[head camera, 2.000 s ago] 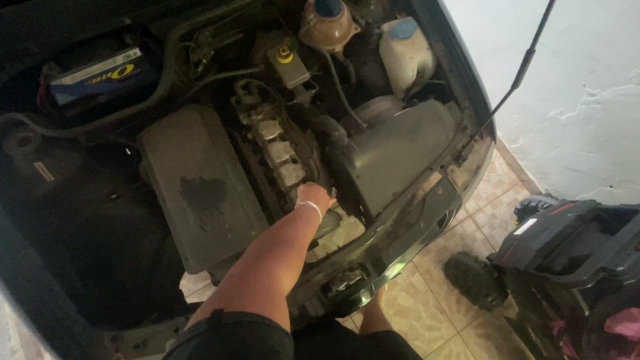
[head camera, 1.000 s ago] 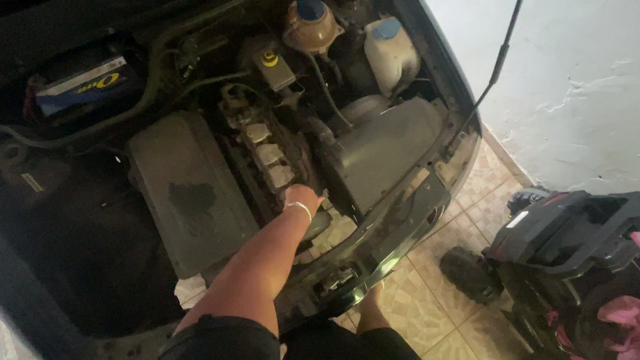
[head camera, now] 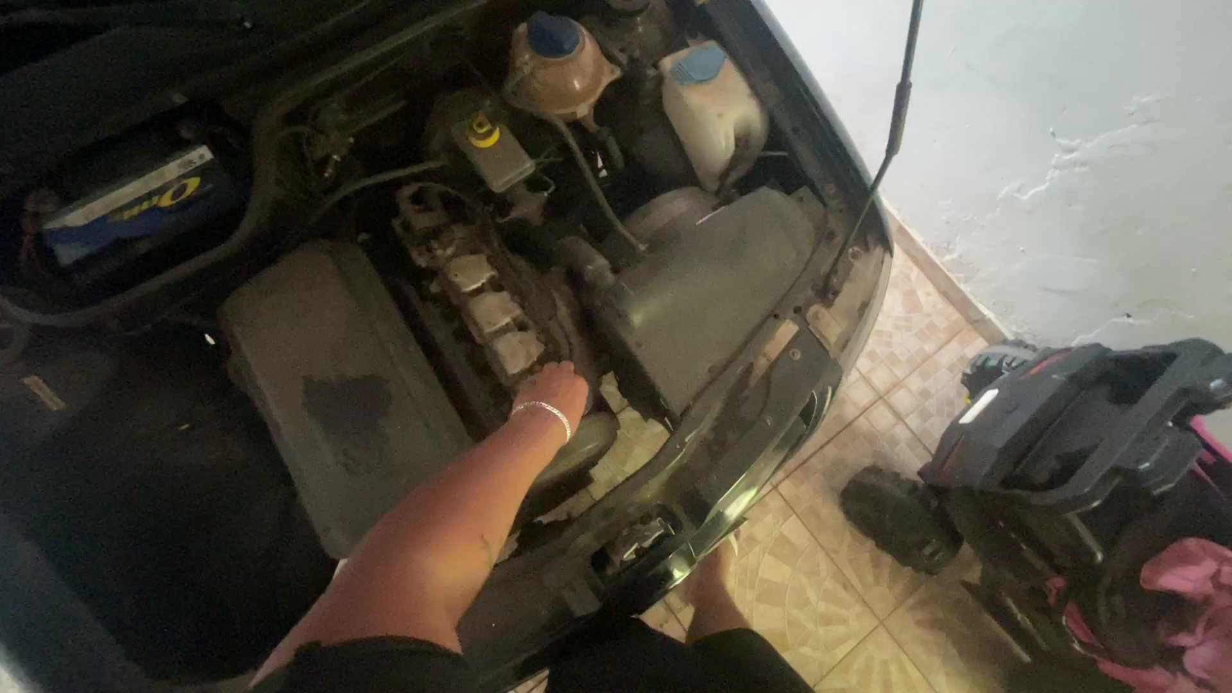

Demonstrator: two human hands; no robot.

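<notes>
My left hand (head camera: 553,397), with a chain bracelet at the wrist, reaches into a car's open engine bay. Its fingers are curled at the lower end of the engine's top, just below a row of several pale, squarish parts (head camera: 496,310). The fingertips are partly hidden, and I cannot tell whether they grip anything. To the left of the hand lies a large dusty black plastic cover (head camera: 322,385) with a dark patch. A black plastic housing (head camera: 722,289) is to the right. My right hand is not in view.
A car battery (head camera: 135,207) is at upper left. A brown coolant tank (head camera: 558,72) and a whitish reservoir (head camera: 712,120), both blue-capped, stand at the top. A prop rod (head camera: 900,106) rises at right. Beside the car are a wall (head camera: 1088,173) and a dark wheeled ride-on toy (head camera: 1068,423).
The fingers are more tucked in; a small piece that stuck out beside them in the earlier frames no longer shows. The hand stays at the same end of the engine.
</notes>
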